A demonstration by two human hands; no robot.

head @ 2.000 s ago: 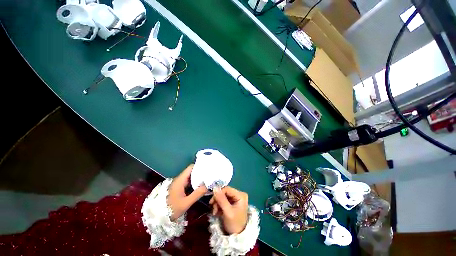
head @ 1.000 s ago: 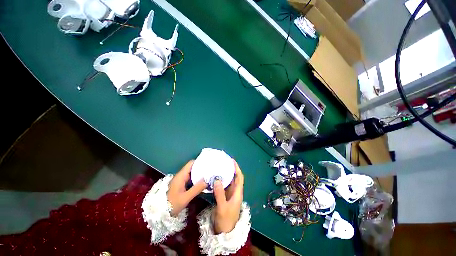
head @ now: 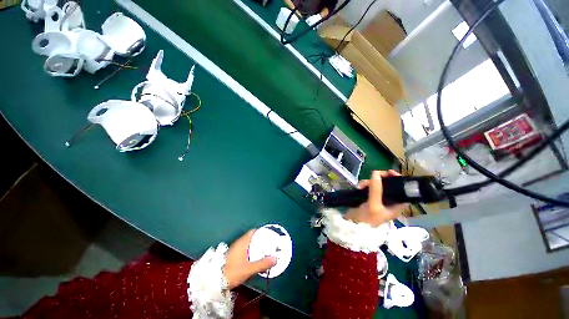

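My left hand [head: 246, 260] holds a round white plastic housing [head: 279, 244] over the bench's near edge, thumb on its face. A thin wire hangs below it. My right hand [head: 373, 202] is closed round the black electric screwdriver [head: 405, 189], which lies nearly level with its tip at the left, by the front of the grey metal screw feeder [head: 342, 157]. The tip is blurred, and whether a screw is on it cannot be told.
White housings with wires [head: 128, 123] lie on the green bench [head: 206, 193] at left. White shells [head: 408, 240] and a plastic bag [head: 435, 261] lie at right. My right sleeve hides most of the motor pile. Cardboard boxes [head: 377, 118] stand beyond; a black cable [head: 442, 106] loops overhead. A person's hand shows at the top.
My right hand has left the housing and taken hold of the screwdriver, moving it toward the feeder's front. My left hand alone keeps the housing, now turned to show a different face. The view has shifted.
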